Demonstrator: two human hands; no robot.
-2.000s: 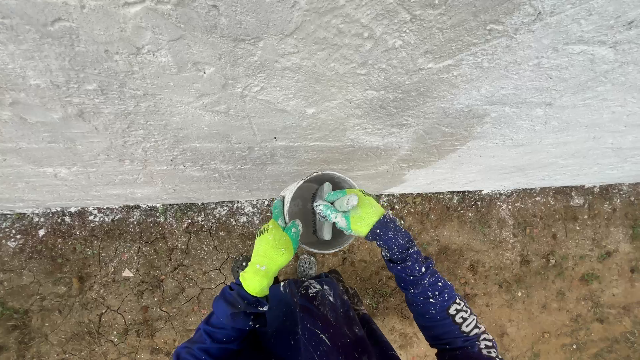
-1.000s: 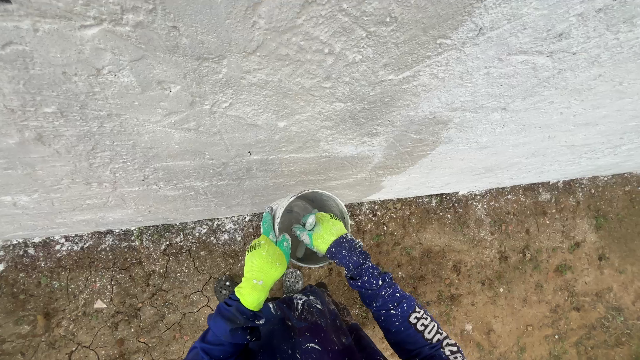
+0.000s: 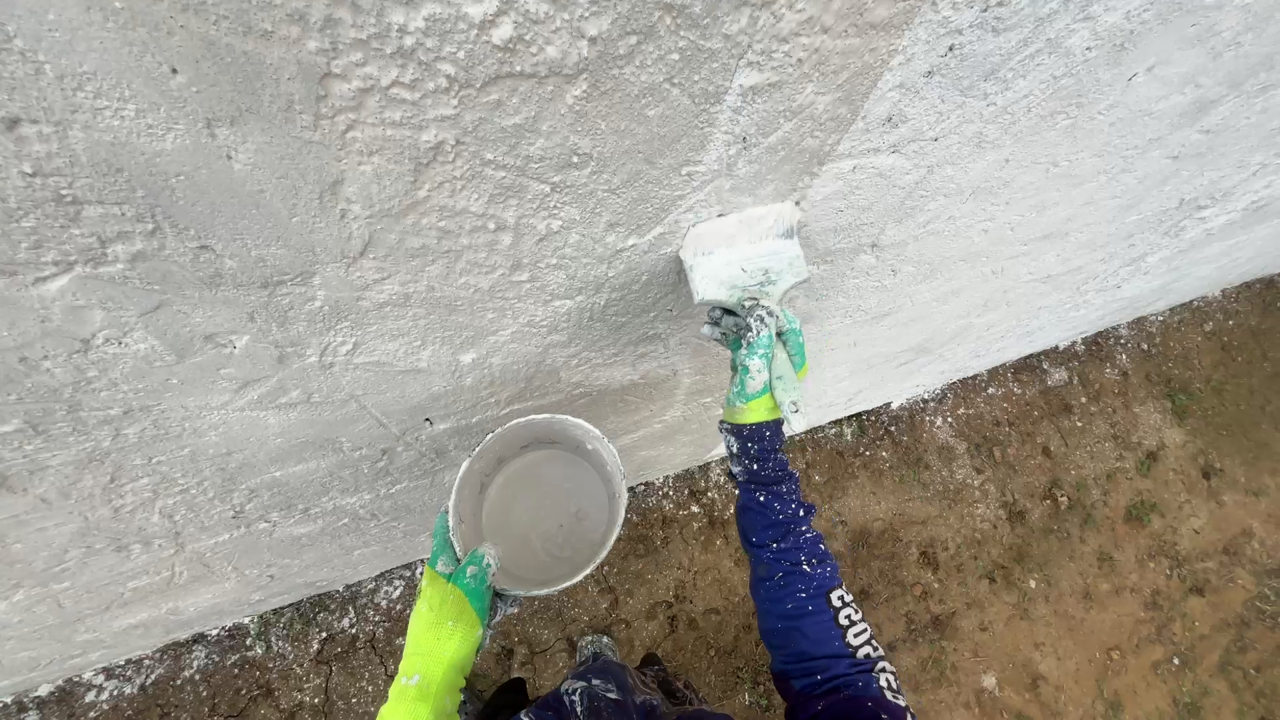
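Note:
My right hand (image 3: 758, 350), in a green-and-yellow glove smeared with paint, grips the handle of a wide flat paintbrush (image 3: 745, 255). The white-coated bristles point up and lie against or just in front of the rough wall (image 3: 450, 250), at the border of its grey part and its whiter part. My left hand (image 3: 465, 575), gloved alike, holds the rim of a round bucket (image 3: 540, 505) at its lower left. Greyish-white liquid, probably paint, lies inside the bucket. Its rim is coated with the same stuff.
Brown, cracked soil (image 3: 1000, 540) with white spatters and small weeds runs along the foot of the wall. My paint-spotted trousers (image 3: 610, 690) and a shoe (image 3: 597, 648) show at the bottom edge. The whiter wall surface (image 3: 1040, 200) extends to the right.
My right hand has come out of the bucket and moved up and right to the wall with the brush. My left hand still holds the bucket. The view has shifted.

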